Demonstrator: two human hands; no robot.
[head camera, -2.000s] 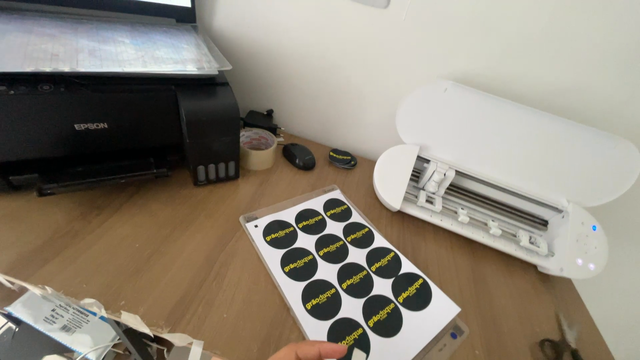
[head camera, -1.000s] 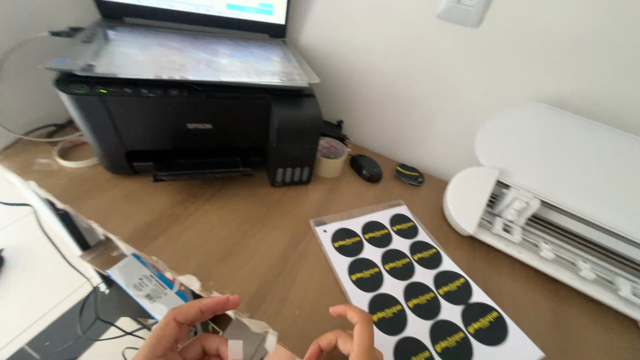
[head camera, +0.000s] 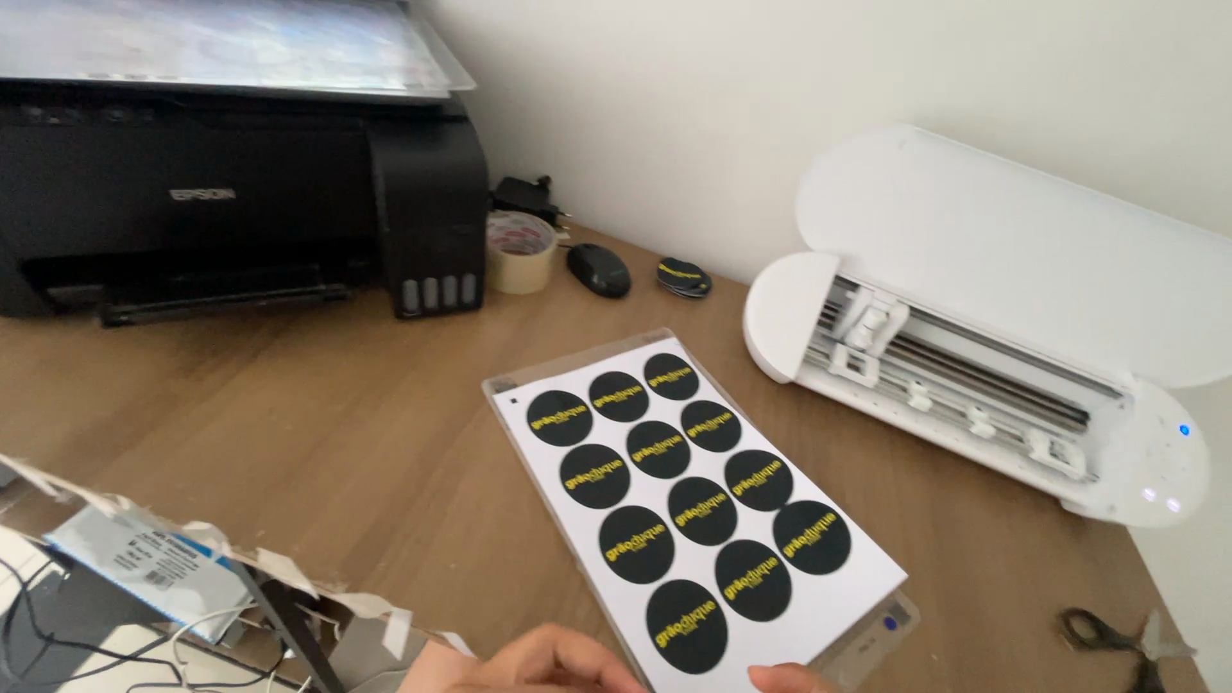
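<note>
A white sheet of round black stickers with yellow lettering (head camera: 770, 621) lies on a clear cutting mat (head camera: 871, 640) on the wooden desk. My left hand (head camera: 529, 664) is at the bottom edge of the view, beside the sheet's lower left edge; its fingertips are partly cut off, so a hold cannot be told. Of my right hand (head camera: 789, 679) only a finger or thumb shows, at the lower edge of the sheet. Behind the sheet, a small stack of round black stickers (head camera: 684, 277) lies near the wall.
A black Epson printer (head camera: 192, 241) stands at the back left, with a tape roll (head camera: 521, 255) and a black computer mouse (head camera: 599, 269) beside it. A white cutting machine (head camera: 962, 423) with its lid up is at the right. Scissors (head camera: 1121, 645) lie lower right. Tape scraps (head camera: 385, 606) hang along the desk's left edge.
Both hands were raised with fingers apart over the near edge of the desk; they are now lower, by the sheet's near end. The view has swung right and down.
</note>
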